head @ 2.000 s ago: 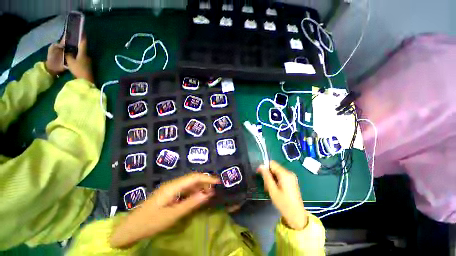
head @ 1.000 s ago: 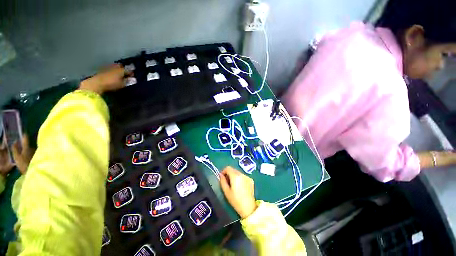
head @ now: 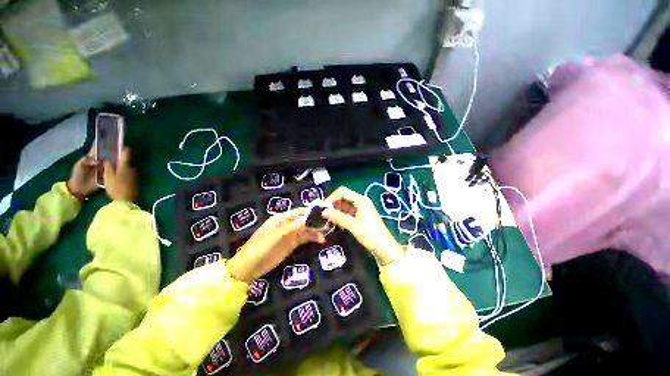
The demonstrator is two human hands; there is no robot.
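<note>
A small watch (head: 318, 217) with a dark face is held between my two hands above the front foam tray. My left hand (head: 273, 242) grips it from the left. My right hand (head: 361, 224) has its fingertips on its right side. The black front foam tray (head: 236, 313) holds rows of lit watches, some hidden under my hands and sleeves. The black rear foam tray (head: 316, 136) has small whitish pieces in its upper pockets. Whether my right hand also holds cords cannot be told.
Loose dark watches (head: 392, 180) lie among tangled cords (head: 441, 235) at the right, beside a white block (head: 453, 260). A white cord (head: 213, 158) lies behind the front tray. A neighbour's hands hold a phone (head: 109, 139) at left. A person in pink (head: 580, 169) is at right.
My left hand reached to the rear tray and is back over the front tray. A whitish piece is gone from the rear tray's second row. My right hand has moved over the front tray; its white cords no longer show.
</note>
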